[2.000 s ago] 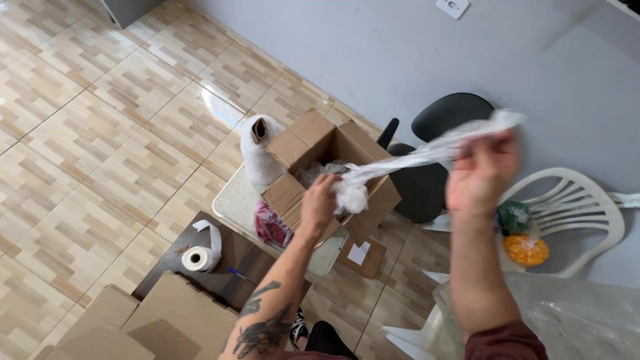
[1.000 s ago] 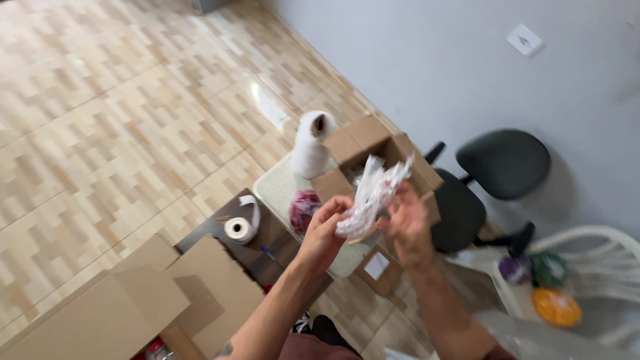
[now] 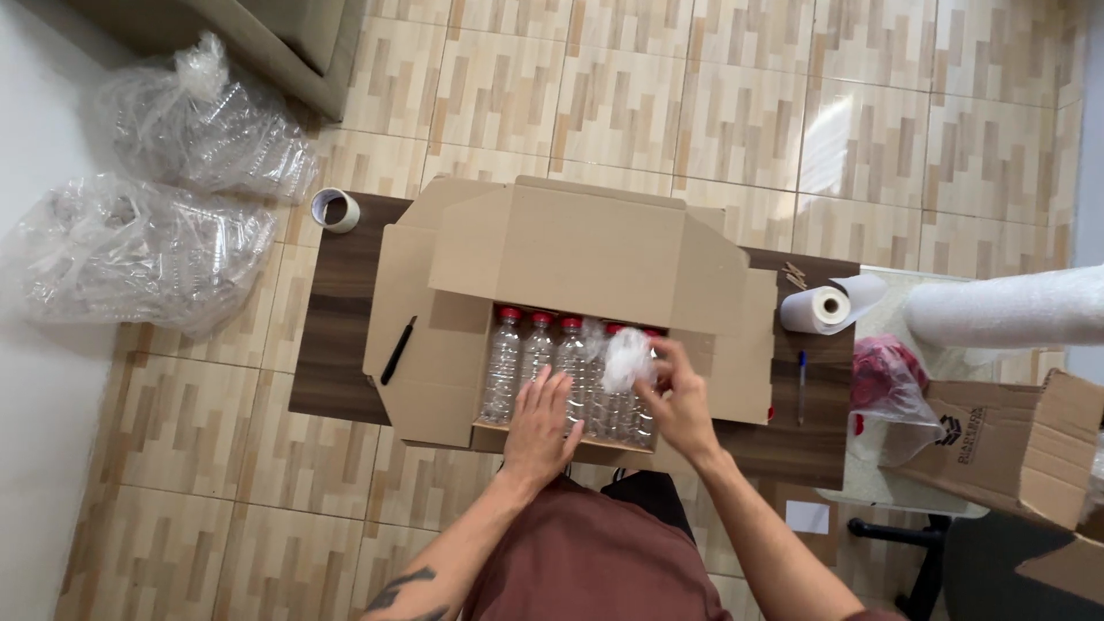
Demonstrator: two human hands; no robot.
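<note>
An open cardboard box point(image 3: 595, 241) on the dark wooden table holds a row of clear plastic bottles point(image 3: 503, 366) with red caps. My left hand point(image 3: 541, 423) lies over the bottles near the box's front edge, fingers spread, gripping nothing. A crumpled wad of clear plastic wrap point(image 3: 630, 360) is held by the fingers of my right hand point(image 3: 680, 397) above the bottles on the right. Another bit of clear plastic shows between the caps just left of the wad. The wad and my right hand hide parts of the bottles there.
On the table are a black utility knife point(image 3: 398, 350) lying on the left flap, a tape roll point(image 3: 335, 210), a label roll point(image 3: 815, 310) and a blue pen point(image 3: 802, 386). At right, a bubble wrap roll point(image 3: 1009, 309) and another carton point(image 3: 983, 440). Bags of bottles point(image 3: 138, 259) lie left.
The view has swung left from the smaller carton to the box of bottles. The plastic, stretched between both hands at first, then bunched up in them, is now a wad at my right hand.
</note>
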